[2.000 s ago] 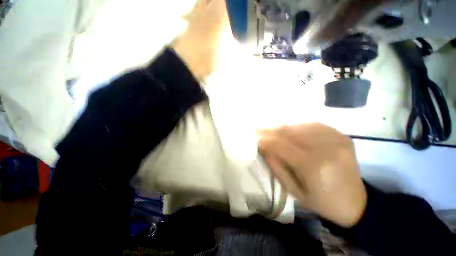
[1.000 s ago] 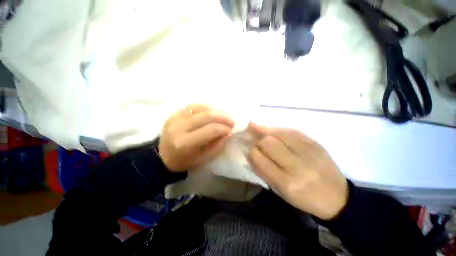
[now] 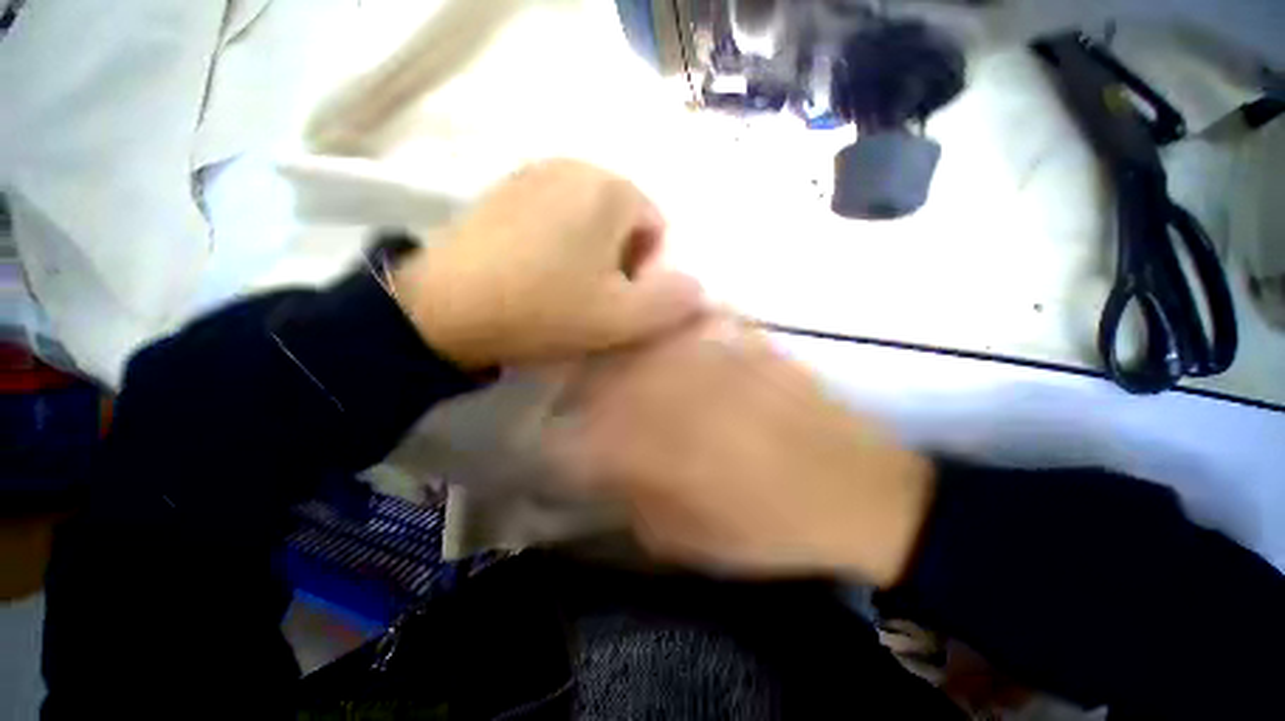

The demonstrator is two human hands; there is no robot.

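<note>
A small cream fabric piece [image 3: 493, 444] hangs at the table's front edge, partly over my lap, with its upper part hidden by my hands. My left hand [image 3: 543, 268] is curled with its fingers closed at the top of the piece. My right hand [image 3: 747, 451] is blurred and lies over the piece, its fingertips close to my left hand. Its fingers' hold on the cloth is hidden by blur. The presser foot and needle area [image 3: 744, 88] is above my hands, under bright glare.
Large cream fabric panels [image 3: 106, 141] lie heaped at left. Black shears [image 3: 1163, 268] lie at right on the machine bed. A dark knob with a grey cap [image 3: 885, 175] is right of the needle. A blue plastic basket [image 3: 367, 549] is below the table.
Over the last second my left hand has moved up and turned into a closed curl. My right hand has shifted left and overlaps the fabric. Earlier, my left hand was up by the machine head.
</note>
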